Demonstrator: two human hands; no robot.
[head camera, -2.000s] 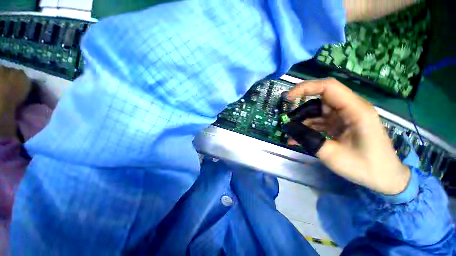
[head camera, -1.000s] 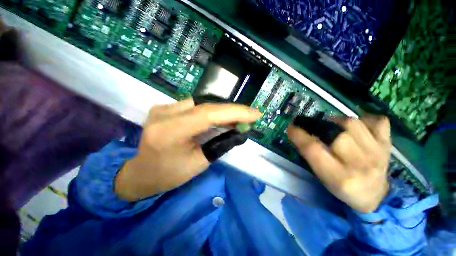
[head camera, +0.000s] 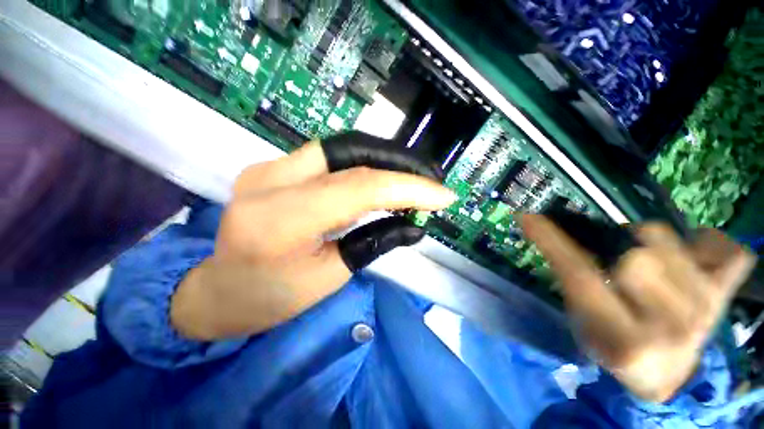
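My left hand (head camera: 293, 226), with black finger cots on the thumb and a finger, is at the near left edge of a green circuit board (head camera: 482, 197). Its thumb and fingertips close around a small bright green terminal block (head camera: 421, 216) at the board's edge. My right hand (head camera: 645, 293), blurred, is over the right part of the same board. A black cot covers one of its fingers, and another finger points at the board. Another light-green piece (head camera: 500, 213) shows on the board near that fingertip. I cannot tell whether my right hand holds anything.
More circuit boards (head camera: 276, 75) lie to the left, past a dark gap. A silver-white rail (head camera: 126, 100) runs on the near side. Behind are a bin of blue-violet parts (head camera: 620, 50) and a bin of green blocks (head camera: 712, 159). A pink-purple sleeve (head camera: 75, 201) is at the left.
My left arm came down from across the view, and my left hand now works at the board's near edge. My right hand has moved right and blurred. The view has shifted along the line.
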